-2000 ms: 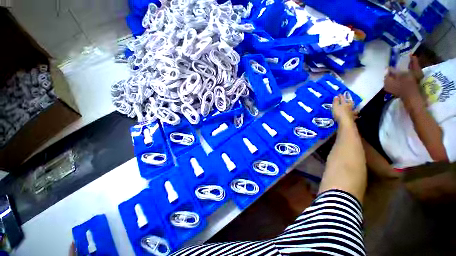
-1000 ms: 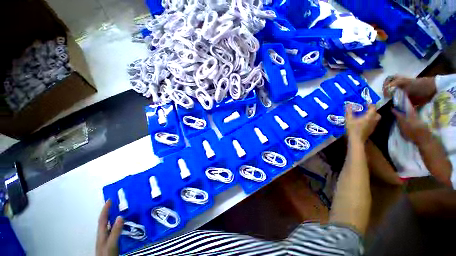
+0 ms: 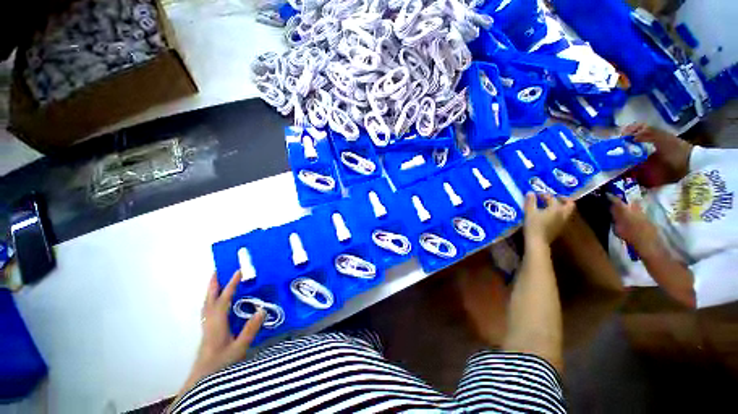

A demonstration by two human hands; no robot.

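Note:
Blue trays [image 3: 320,244] stand side by side in a long row along the table's front edge. Each holds a white car charger [image 3: 341,227] at the far end and a coiled white cable [image 3: 311,293] at the near end. My left hand [image 3: 229,323] lies against the left end tray, fingers apart, thumb over its cable. My right hand [image 3: 548,218] touches the near edge of the row further right, its fingertips near a coiled cable. A gap shows between the trays left of my right hand and the group beyond it.
A large cable pile [image 3: 372,65] lies behind the row, with more filled trays [image 3: 313,166] before it. A carton of chargers [image 3: 105,101] is far left. A smartphone [image 3: 31,240] and a blue stack [image 3: 18,348] are at left. Another person's hand [image 3: 659,154] holds a filled tray at right.
My left hand has come to the row's left end, and the trays are closer together. My right hand has moved left along the row. The other person's hand now holds the far-right tray.

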